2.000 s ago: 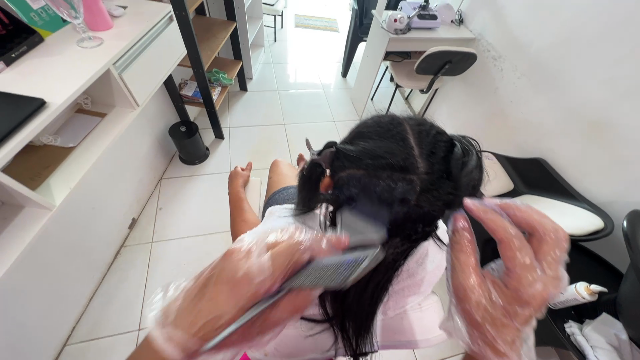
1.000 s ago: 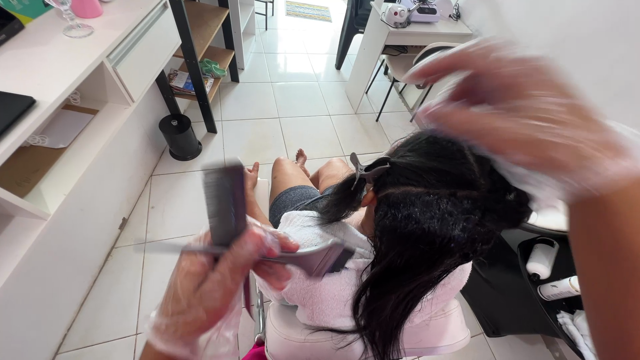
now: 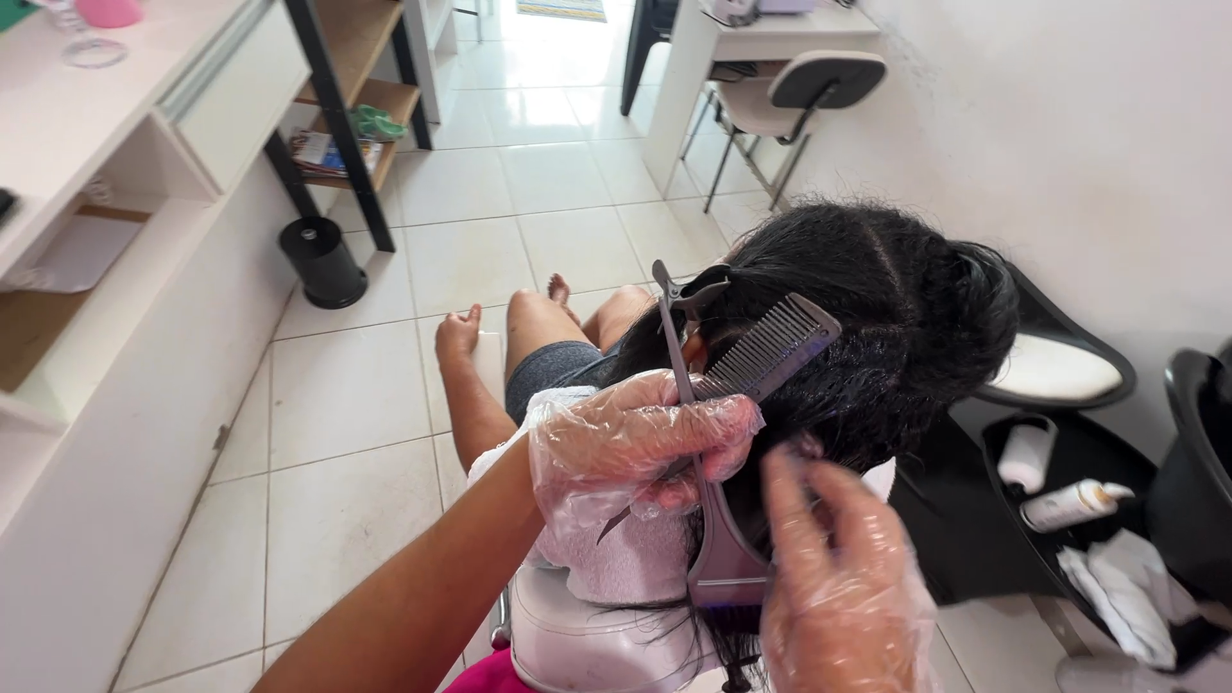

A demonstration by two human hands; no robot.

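My left hand, in a clear plastic glove, holds a grey comb with its teeth up and a tint brush whose broad head points down. Both lie over the long black hair of a seated person. The hair is parted, with a hair clip at the left side and a gathered bunch at the right. Gloved too, my right hand is at the back of the hair, its fingers bent and blurred; whether they pinch strands cannot be told. A white towel covers the person's shoulders.
On the right, a black tray holds a white bottle, a tube and crumpled white cloth or paper. A white counter runs along the left, near a black bin. A chair stands by the far desk.
My left hand has moved right, over the hair, with the comb and brush. My right hand has come down from above the head to the back of the hair.
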